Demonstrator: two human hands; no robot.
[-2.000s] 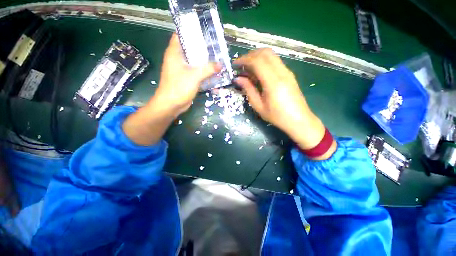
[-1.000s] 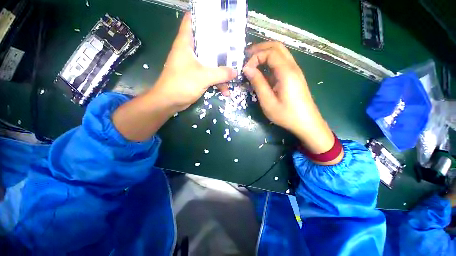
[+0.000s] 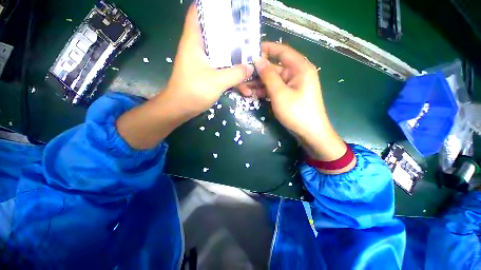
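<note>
An open phone body (image 3: 229,31), pale with black strips lengthwise, is held above the bench; its far end is cut off by the top edge. My left hand (image 3: 203,84) grips its left side, with the thumb across the near end. My right hand (image 3: 292,87) is at the near right corner, its thumb and forefinger pressed there beside the left thumb. Whether a small part is between those fingertips cannot be told. Small white parts (image 3: 242,112) lie loose in a pile below the hands, several scattered around.
Open phone units lie at the left (image 3: 95,52), at the right (image 3: 403,169) and beyond the whitish rail (image 3: 337,42). A blue bin (image 3: 426,113) holds white bits, beside clear plastic bags (image 3: 454,142). A blue sleeve (image 3: 459,227) shows at the lower right.
The view has shifted. The phone body has turned more upright in my left hand. My right hand's fingers have closed in on its near right corner, beside the left thumb.
</note>
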